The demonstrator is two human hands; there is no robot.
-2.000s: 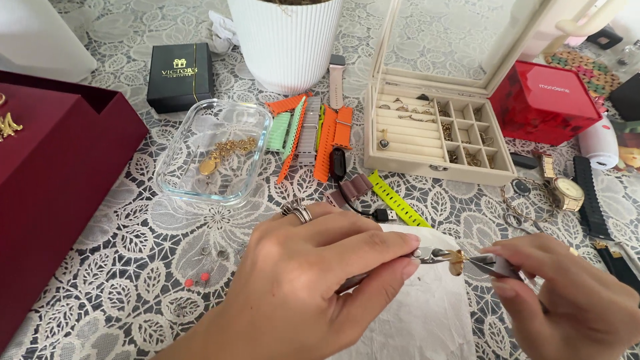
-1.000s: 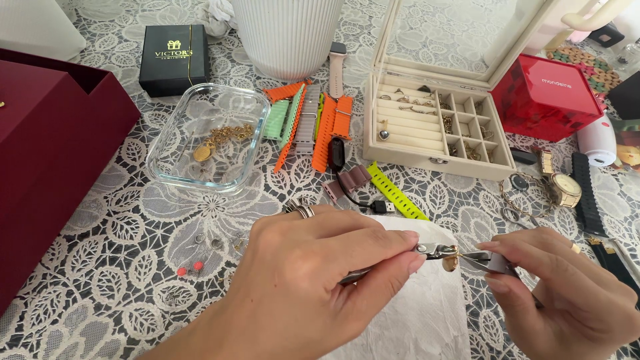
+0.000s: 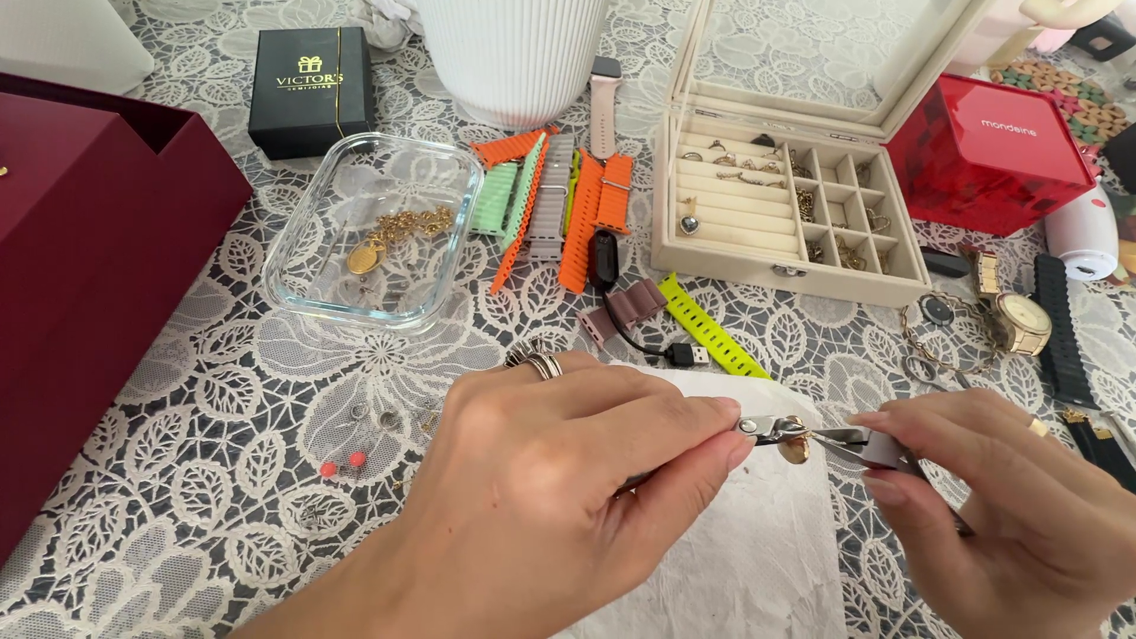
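Observation:
My left hand (image 3: 568, 470), with rings on a finger, grips small metal pliers (image 3: 759, 428) whose jaws point right. My right hand (image 3: 1003, 497) holds a second metal tool, pliers or tweezers (image 3: 865, 446), its tips pointing left. Between the two tool tips is a small gold-colored jewelry piece (image 3: 794, 447), held over a white paper sheet (image 3: 754, 550). The left tool's handles are mostly hidden in my fingers. Farther back, a glass dish (image 3: 417, 311) contains a gold chain with a round pendant (image 3: 364, 258).
Watch bands (image 3: 581, 226) and a USB cable (image 3: 683, 355) lie behind my hands. A cream jewelry box (image 3: 728, 263) stands open before a red box (image 3: 985, 160). Watches (image 3: 1022, 321) lie right; a black box (image 3: 311, 93) and maroon box (image 3: 98, 266) stand left. Coral beads (image 3: 342, 464) rest near my left hand.
The gold-colored piece has turned slightly between the tool tips and now hangs lower than two seconds ago. Both hands remain in nearly the same place.

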